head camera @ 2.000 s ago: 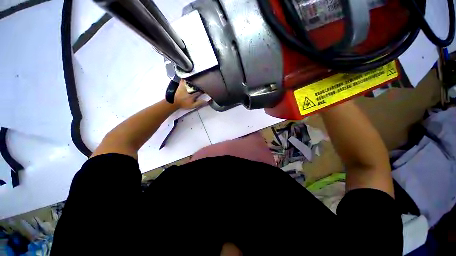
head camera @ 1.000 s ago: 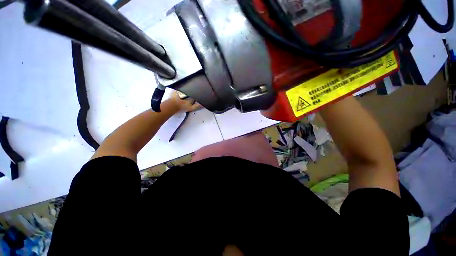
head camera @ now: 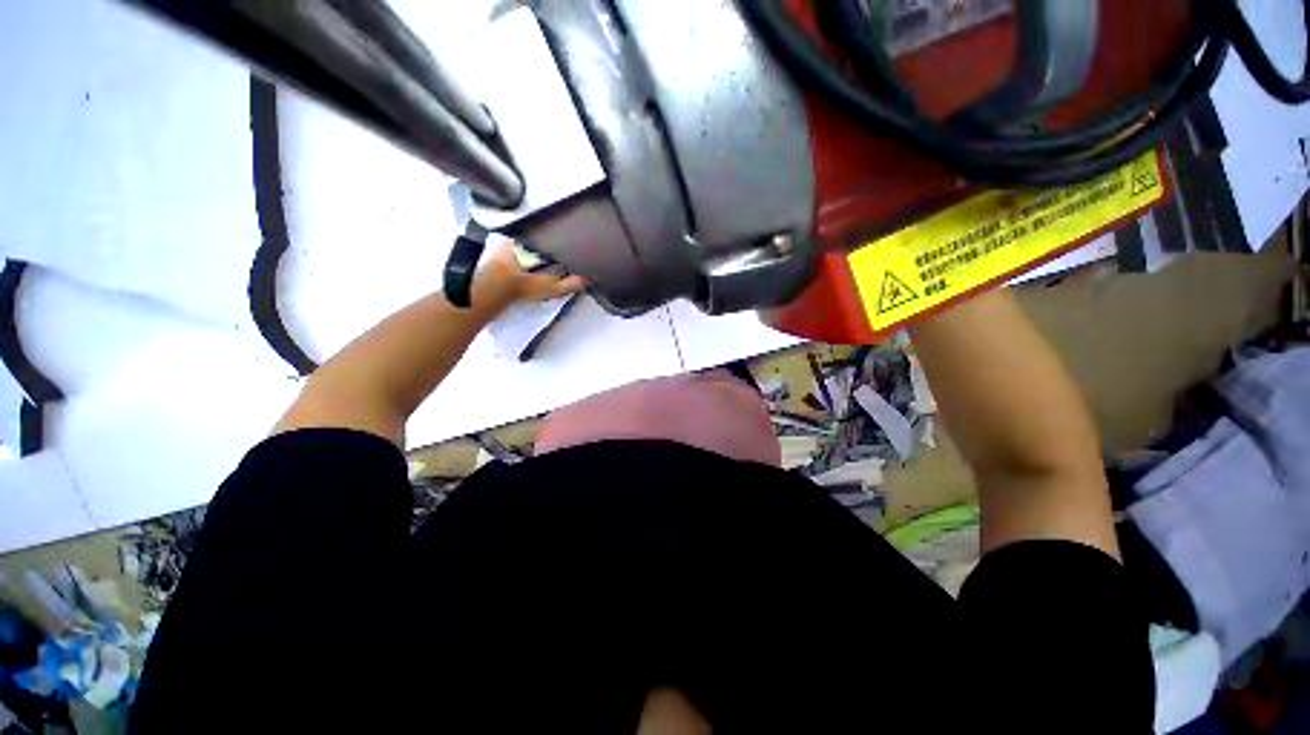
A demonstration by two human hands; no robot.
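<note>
The cutting machine [head camera: 718, 129], with a silver and red motor body and a yellow label, fills the top middle and right. Two metal rods stick out from its top toward the upper left. My left hand [head camera: 525, 280] is partly hidden at the machine's lower left side; its fingers lie low near the white-topped fabric lay [head camera: 410, 194], and I cannot tell if it holds anything. My right hand is hidden behind the motor; only the forearm shows. The blade and base plate are hidden. A small dark-edged strip [head camera: 549, 328] lies just below my left hand.
Cut panels with dark curved edges [head camera: 269, 259] lie at the left. Dark strips [head camera: 1214, 201] lie at the right behind the motor. A black cable [head camera: 977, 161] coils around the motor. Fabric scraps [head camera: 876, 395] cover the floor below the table edge, with grey cloth [head camera: 1221, 503] at the right.
The lay, its dark edges and the small strip have shifted right and up in view. The machine shifted left, then back right. Both arms keep nearly the same pose.
</note>
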